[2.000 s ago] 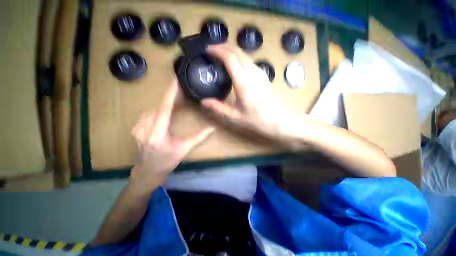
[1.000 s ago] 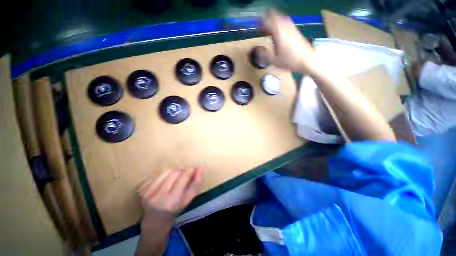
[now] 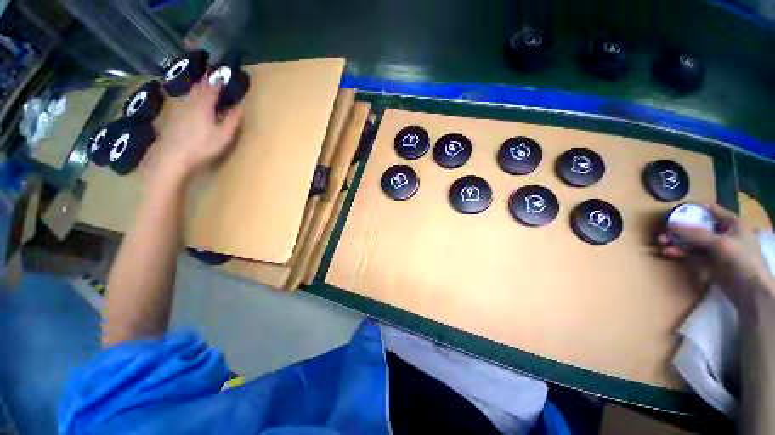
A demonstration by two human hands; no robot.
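My left hand [image 3: 191,132] is at the upper left over the cardboard dividers, its fingers at a black main housing [image 3: 228,81] with a pale ring; whether it grips it is unclear. Several other main housings [image 3: 132,146] stand there. My right hand [image 3: 722,246] is at the right end of the cardboard work mat [image 3: 476,272], fingers around an end cap [image 3: 690,217] with its white underside up. Several black end caps [image 3: 534,205] with light logos lie in two rows on the mat, logo side up.
Three black round units [image 3: 605,55] sit on the dark green conveyor [image 3: 408,51] beyond its blue edge. Stacked cardboard dividers [image 3: 272,153] stand left of the mat. White packing sheet [image 3: 714,340] hangs at the lower right.
The view has swung left. My left hand has moved from the mat to the housings on the dividers. My right hand has come back from the far edge to the white-faced cap.
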